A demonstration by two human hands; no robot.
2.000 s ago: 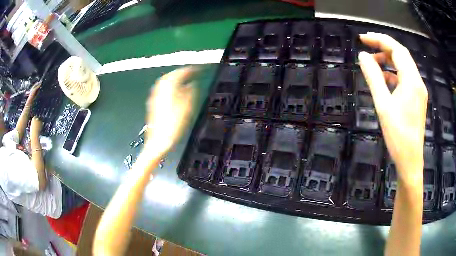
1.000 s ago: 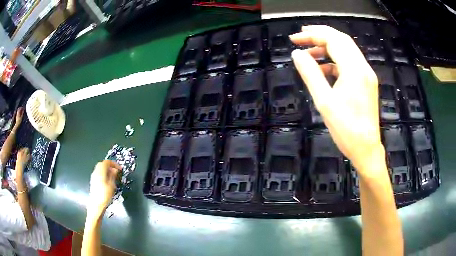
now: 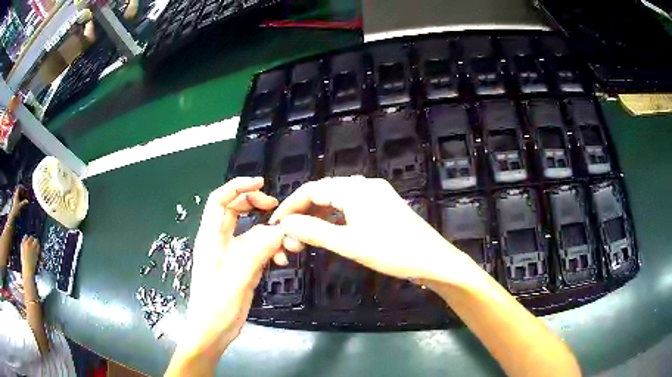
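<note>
A wide black blister tray (image 3: 368, 318) lies on the green bench and holds rows of dark phone housings (image 3: 521, 235). My left hand (image 3: 234, 258) and my right hand (image 3: 354, 221) meet above the tray's left part, fingertips touching. Anything pinched between the fingertips is too small or hidden to tell. My hands cover some of the housings below. A scattered pile of small silvery-black parts (image 3: 175, 254) lies on the bench left of the tray and of my left hand.
A cream round fan (image 3: 59, 191) and a mobile phone (image 3: 69, 261) are at the left, near another person's hands and white sleeve. Other filled trays (image 3: 199, 22) are at the upper left. A yellowish board (image 3: 647, 104) is at the right. A red strip (image 3: 313, 24) lies behind the tray.
My left hand has gone from above the tray's left side to the small parts, then back over the tray. My right hand has moved left and down to meet it. The view has shifted.
</note>
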